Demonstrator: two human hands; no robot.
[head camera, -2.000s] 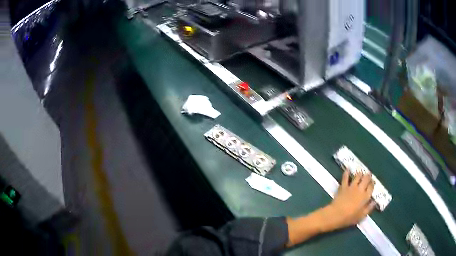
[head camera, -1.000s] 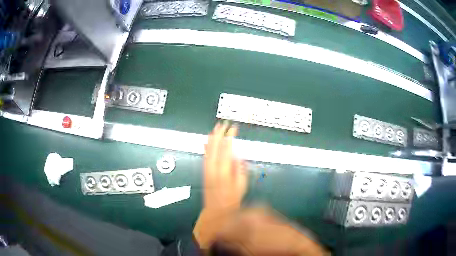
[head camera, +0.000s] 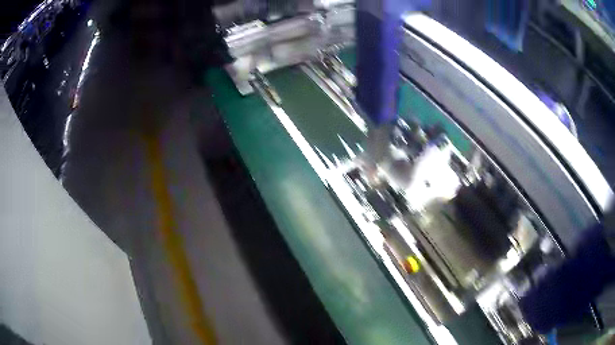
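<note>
No hand is in the picture. Nearest in front of me is the long green bench (head camera: 297, 195), blurred, running from the upper left to the bottom right. A pale guide rail (head camera: 303, 145) runs along it. A station machine (head camera: 438, 195) with shiny metal parts stands over the rail at the right, smeared by motion. A yellow push button (head camera: 411, 263) sits on its base, with a small red patch beside it. No fixture plate can be made out clearly.
Another metal machine (head camera: 290, 44) stands across the bench at the top. A dark blue upright (head camera: 377, 67) rises at the upper middle. A long pale curved bar (head camera: 512, 108) crosses the right side. The grey floor with a yellow line (head camera: 165, 222) lies at the left.
The view has swung from the plates on the green surface to a machine and the floor aisle. My hand and the plates have left the picture.
</note>
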